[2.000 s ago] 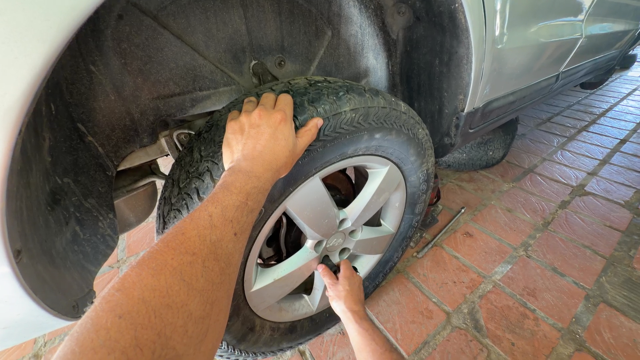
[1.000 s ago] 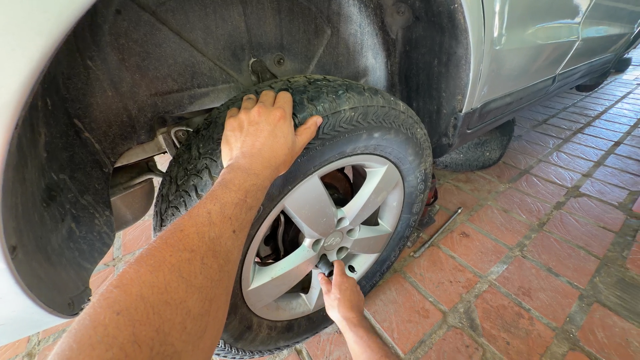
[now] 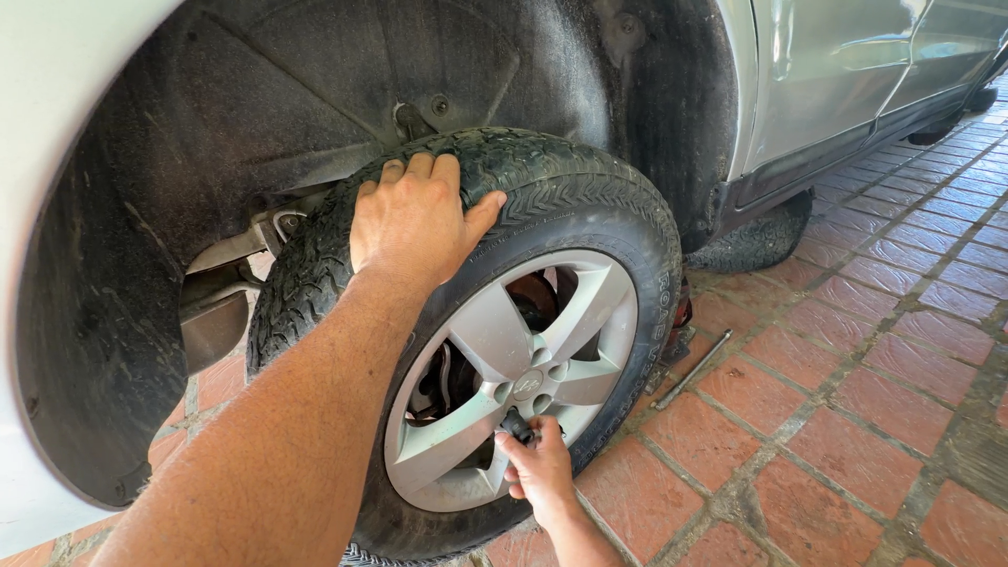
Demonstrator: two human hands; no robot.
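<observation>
My left hand point(image 3: 417, 216) lies flat on the tread at the top of a car tire point(image 3: 630, 236), fingers over the tread and thumb apart. The tire is mounted on a silver five-spoke alloy wheel point(image 3: 492, 335) inside the wheel well. In my right hand point(image 3: 535, 461), thumb and fingers pinch a small black cylindrical piece point(image 3: 517, 425), perhaps a socket, at one of the lower lug holes beside the center cap point(image 3: 528, 385). Its far end is hidden in the hole. Brake parts show dark between the spokes.
The wheel well liner point(image 3: 236, 118) arches close above the tire. A metal rod point(image 3: 693, 370) lies on the red brick floor point(image 3: 843, 409) at the right. Behind the wheel a red object point(image 3: 682, 315) partly shows, and another tire point(image 3: 752, 240) lies under the door sill point(image 3: 819, 169).
My right hand has shifted slightly downward from the hub, and more of the black piece between its fingers shows. My left hand has stayed on top of the tire.
</observation>
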